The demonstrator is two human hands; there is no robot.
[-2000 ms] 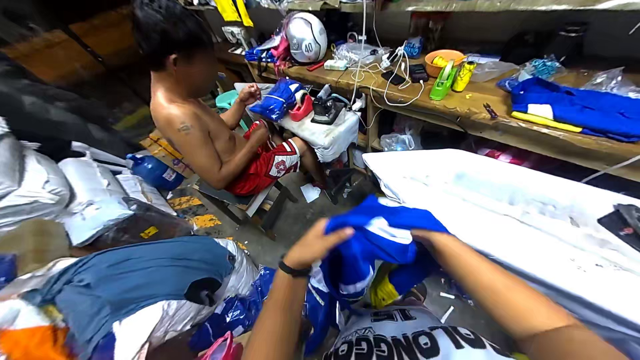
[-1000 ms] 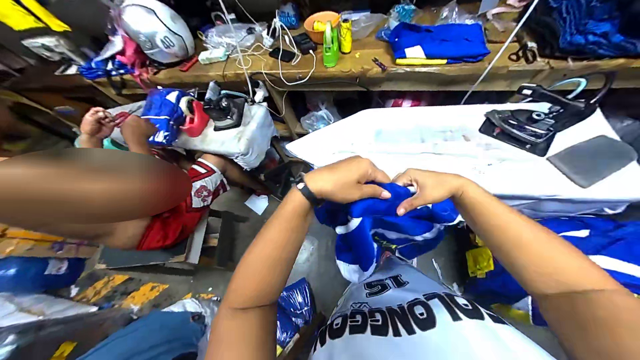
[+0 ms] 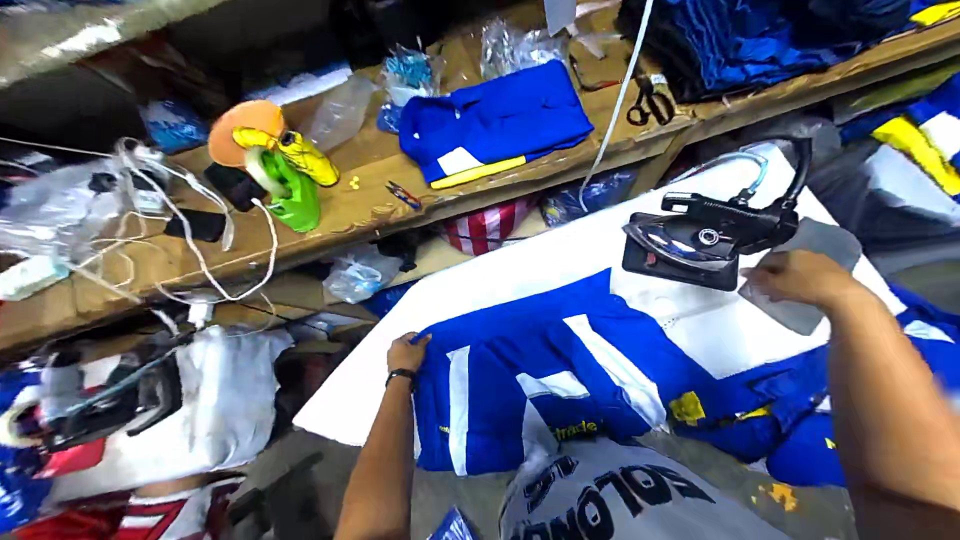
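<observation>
A blue garment with white stripes lies spread over the near edge of a white-covered ironing board. My left hand pinches the garment's left upper corner. On the board's right part rests a black steam iron, with a hose and cable rising from its back. My right hand is just right of and below the iron, over a grey pad; its fingers are curled, and whether they hold anything cannot be told.
Behind the board runs a wooden bench with a folded blue garment, scissors, small snips, a green container and tangled white cords. More blue garments lie at right. Another iron stands at left.
The blue garment, bunched between both hands earlier, now lies spread on the board. My right hand has let it go and moved right beside the iron. The view has swung right.
</observation>
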